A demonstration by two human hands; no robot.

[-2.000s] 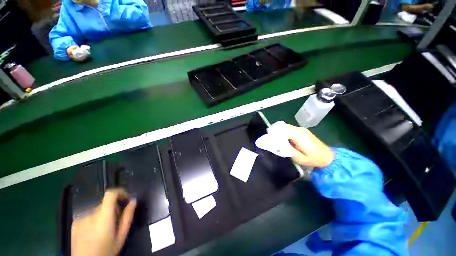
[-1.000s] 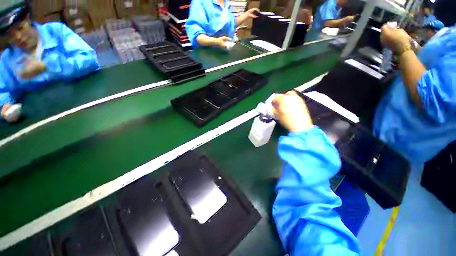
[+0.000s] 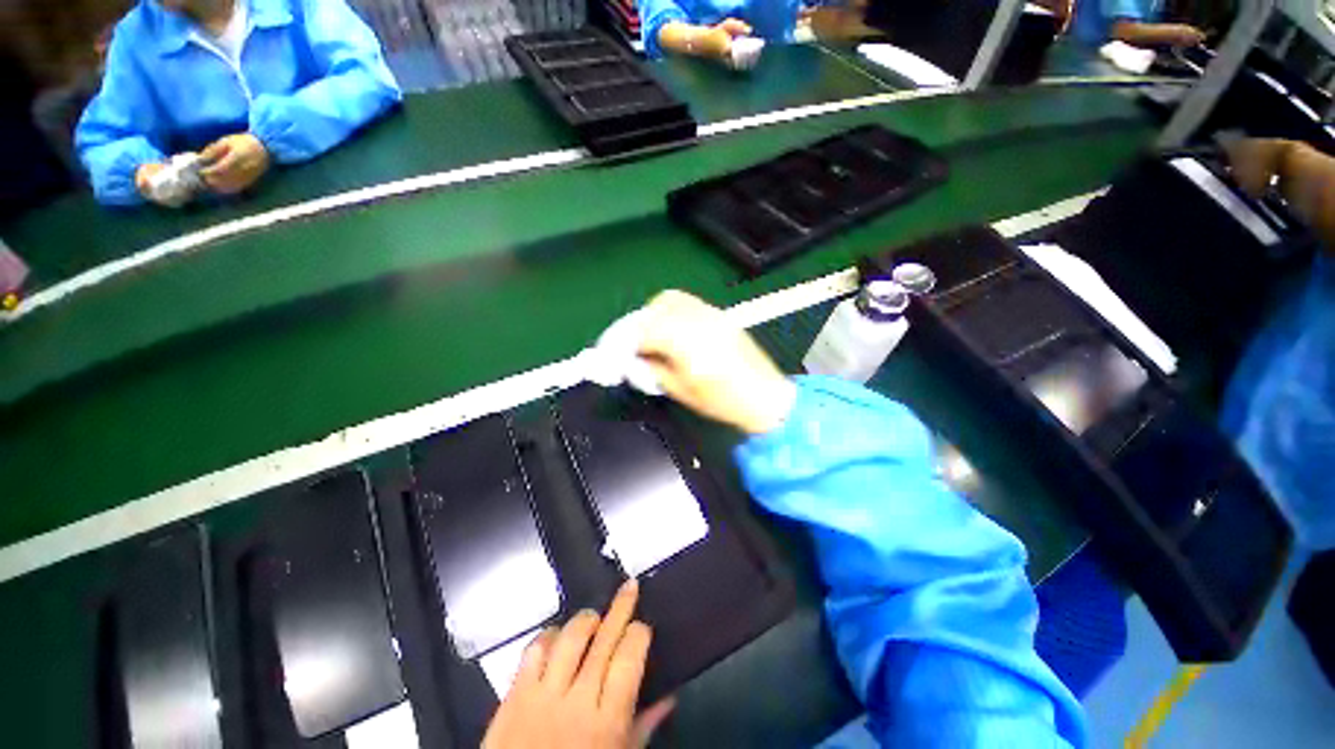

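A black phone tray [image 3: 732, 585] lies in front of me with several smartphones in its pockets, glossy black and reflecting white light. My right hand [image 3: 710, 359] holds a crumpled white wipe [image 3: 627, 351] at the far end of the rightmost phone [image 3: 637, 490]. My left hand [image 3: 578, 688] is spread, its fingertips at the near edge of that phone, with nothing seen held in it. White paper tabs show below two other phones, one of them [image 3: 384, 727] at the near edge. The left part of the tray is cut off by the frame's lower edge.
A white dispenser bottle [image 3: 857, 334] with a metallic top stands right of my right hand. Stacked black trays [image 3: 1083, 395] run along the right. Another tray [image 3: 805, 198] lies on the green belt [image 3: 439, 278]. Workers in blue smocks are across the line and at right.
My right hand has left the bottle and moved left with the wipe to the rightmost phone. My left hand has come into view at the tray. The view has shifted.
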